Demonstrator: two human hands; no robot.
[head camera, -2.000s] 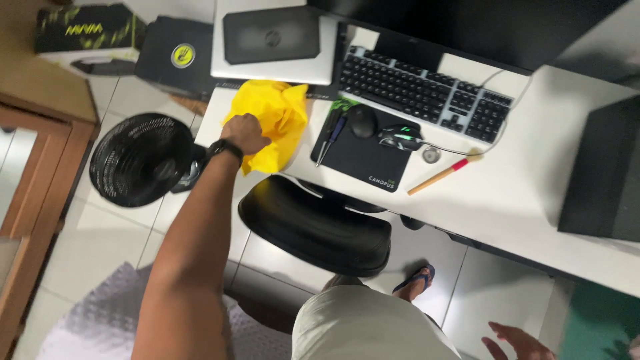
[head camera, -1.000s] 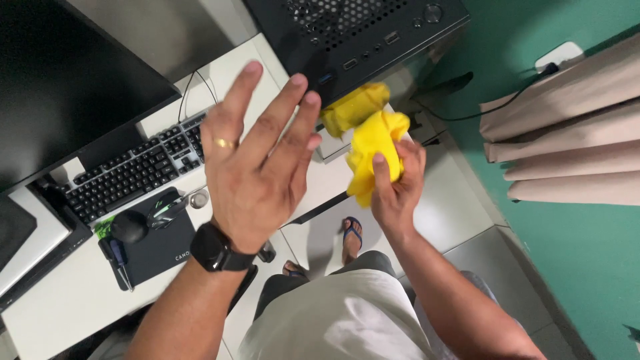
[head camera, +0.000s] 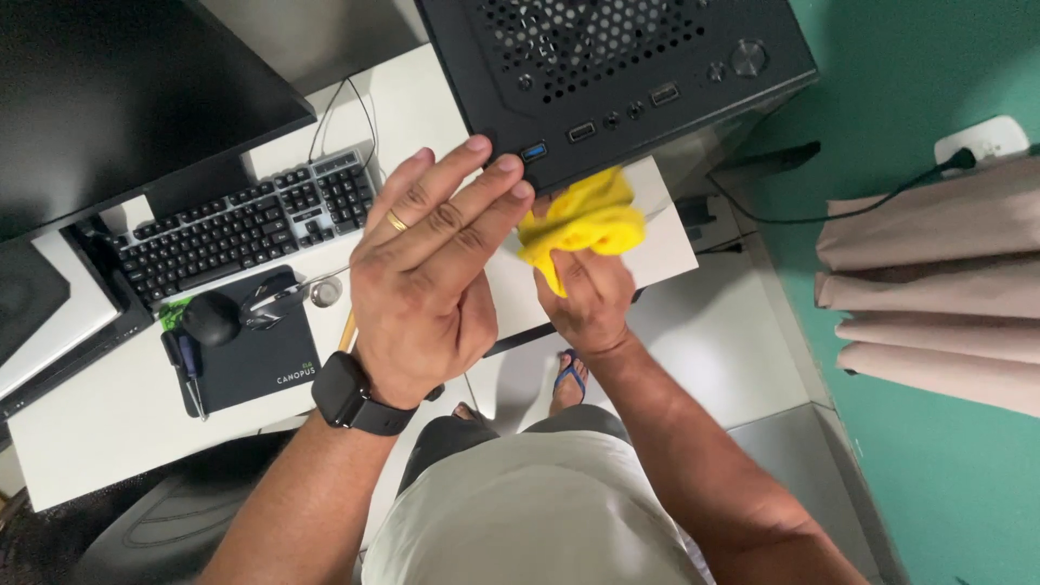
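Observation:
A black computer case (head camera: 642, 106) with a perforated panel, ports and a round button stands at the top of the view. My left hand (head camera: 431, 276), wearing a ring and a black watch, has its fingertips on the case's near left corner, next to a blue USB port; it holds nothing. My right hand (head camera: 589, 301) grips a bunched yellow cloth (head camera: 593, 215) just below the near edge of the case. Whether the cloth touches the case's side cannot be told. Some fingers of the right hand are hidden by the cloth.
On the white desk (head camera: 97, 455) are a keyboard (head camera: 244, 227), a monitor (head camera: 130, 106), a laptop (head camera: 57, 309), and a mouse pad (head camera: 260, 374) with a mouse (head camera: 272, 301) and screwdrivers (head camera: 191, 366). A cable runs to a wall socket (head camera: 983, 146) beside a curtain (head camera: 934, 325).
The view has swung right from the desk to the computer case. Since one second ago, my right hand has moved the yellow cloth left, closer to my left hand.

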